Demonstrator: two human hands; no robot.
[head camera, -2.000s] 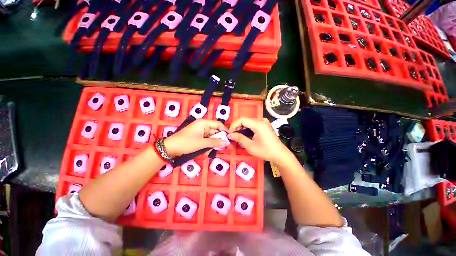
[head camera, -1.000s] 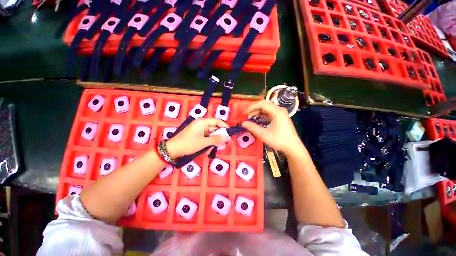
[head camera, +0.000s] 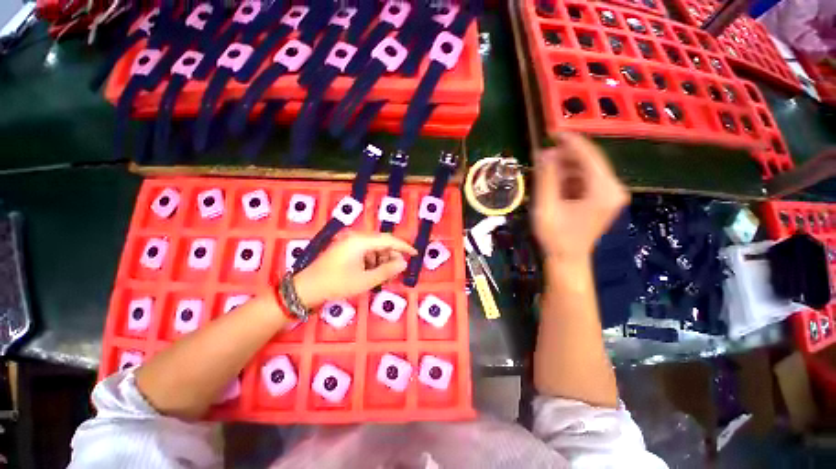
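Note:
The red-orange tray (head camera: 352, 357) holds pale pink square watch heads (head camera: 280, 376) with dark round centres. In its top row, three watches at the right have dark straps on both sides; the rightmost (head camera: 431, 209) lies across the top right pocket. My left hand (head camera: 353, 266) rests over the middle right of the tray with curled fingers, just left of that watch's lower strap; whether it holds anything is hidden. My right hand (head camera: 577, 197) is raised right of the tray, blurred, fingers bent together; I cannot tell whether it holds anything.
Stacked trays with strapped watches (head camera: 293, 57) stand behind. Trays of dark parts (head camera: 632, 78) are upper right. A silver pot in a cream ring (head camera: 495, 186), tweezers (head camera: 483, 289) and dark buckle straps (head camera: 674, 261) lie to the right. A person's sleeve shows at top right.
The strapped watch from my hands now lies in the tray's top right pocket. My right hand has moved right, away from my left. The view has shifted slightly.

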